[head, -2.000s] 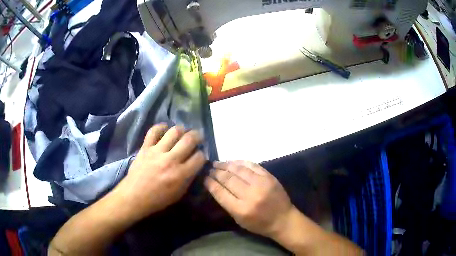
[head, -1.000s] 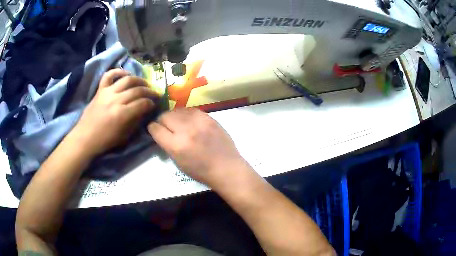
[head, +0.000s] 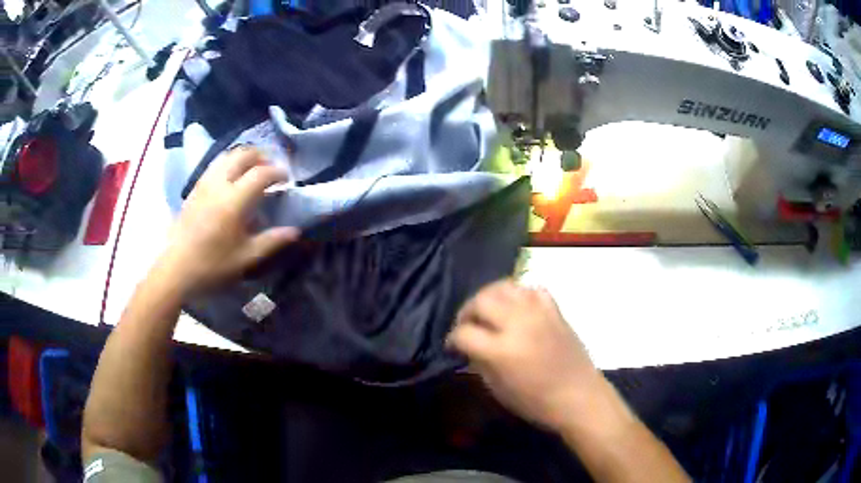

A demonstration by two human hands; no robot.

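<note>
A dark garment with pale grey-blue inner areas (head: pixel 415 198) lies spread on the table left of the needle. Its right edge reaches under the presser foot (head: pixel 531 156), lit yellow-green. A small pale label (head: pixel 258 307) shows on its dark front part. My left hand (head: pixel 227 226) is on the cloth's left side, thumb and fingers apart, slightly blurred. My right hand (head: pixel 519 349) has curled fingers at the garment's lower right edge and appears to pinch it; the fingertips are blurred.
The white sewing machine arm (head: pixel 661 104) spans the upper right. Snips (head: pixel 727 229) lie under it, with orange tape (head: pixel 565 203) and a red strip (head: pixel 604 239) by the needle. A dark object with a red disc (head: pixel 38 165) is at left. Blue crate edges (head: pixel 755 439) show below.
The view has shifted left. My hands have moved apart from near the needle, the left to the cloth's left side and the right towards the table's front. The garment's dark front is spread wider.
</note>
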